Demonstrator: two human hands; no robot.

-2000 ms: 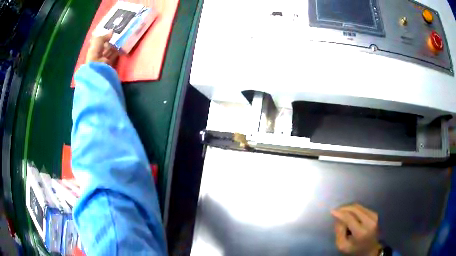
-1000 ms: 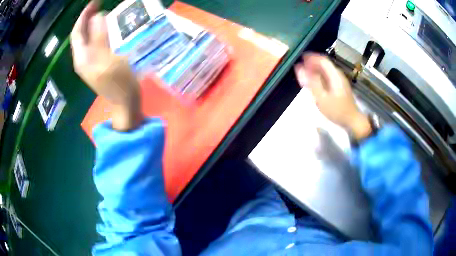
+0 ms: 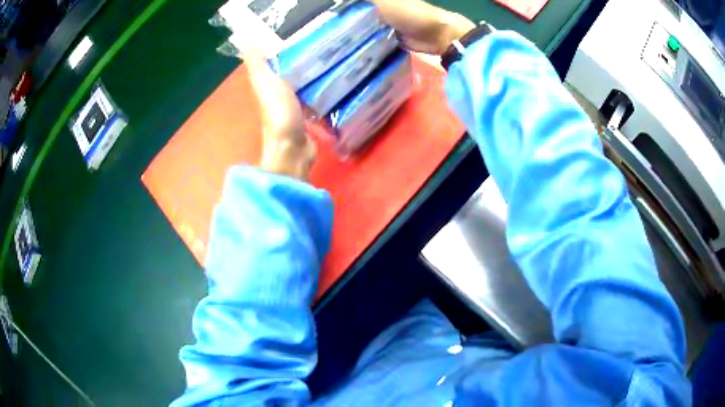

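Several retail boxes [image 3: 350, 67] wrapped in clear film stand in a row over the red mat [image 3: 374, 199], at the top middle. They show blue and white edges, and one white face with a black square. My left hand [image 3: 278, 119] presses against the near left side of the row. My right hand [image 3: 417, 24] holds the far right side, its fingers mostly hidden behind the boxes. Loose clear film [image 3: 226, 32] sticks out at the upper left. Whether the boxes touch the mat is unclear.
Single boxes lie on the green conveyor belt [image 3: 143, 262] at left, one near the mat [image 3: 97, 127]. The steel work plate [image 3: 493, 254] and white heat sealer [image 3: 628, 71] are at right. Another red mat [image 3: 523, 6] shows at the top.
My right hand has moved from over the steel plate to the boxes. My left hand has come in against them from the left. The view has shifted slightly.
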